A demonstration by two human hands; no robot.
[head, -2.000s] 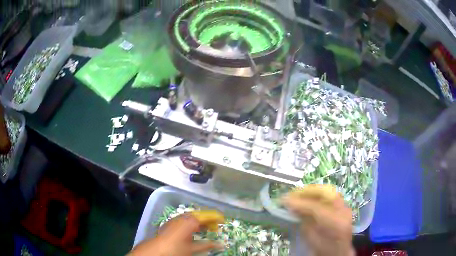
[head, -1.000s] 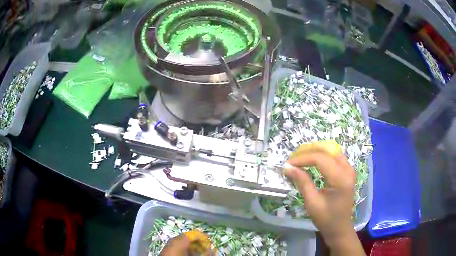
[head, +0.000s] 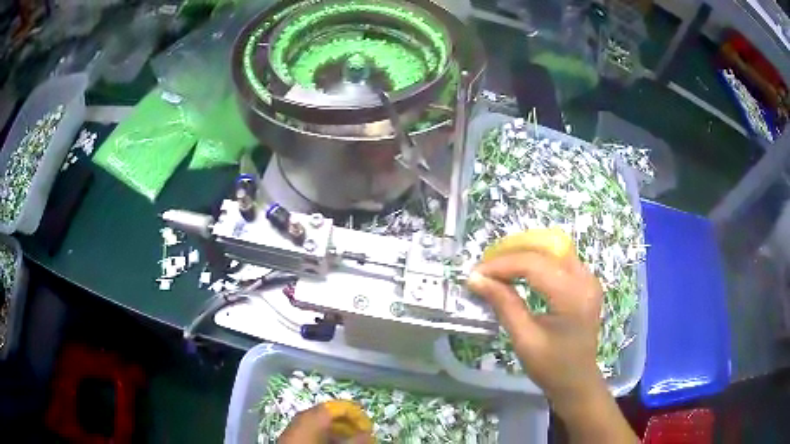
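Note:
My right hand [head: 554,312], with a yellow finger cot, pinches a small white workpiece [head: 475,279] at the right end of the silver assembly fixture [head: 430,276]. The fingers hide most of the workpiece. My left hand [head: 327,426], also with a yellow cot, is cut off by the bottom edge, over the near parts tub [head: 245,381]. Whether it holds a part cannot be told. The near tub holds a heap of white-and-green parts. The larger parts tub [head: 639,347], behind and right of my right hand, is heaped with the same parts.
The vibratory bowl feeder [head: 346,165] stands behind the fixture, with its feed track [head: 457,173] running down to it. A pneumatic cylinder [head: 268,243] is at left, loose white pieces [head: 176,260] beyond. Green bags [head: 147,147] lie back left, a blue tray [head: 684,303] at right.
My right hand has risen from the larger tub's front edge to the fixture, then moved slightly left against its end. My left hand has dropped lower in the picture. The view has shifted.

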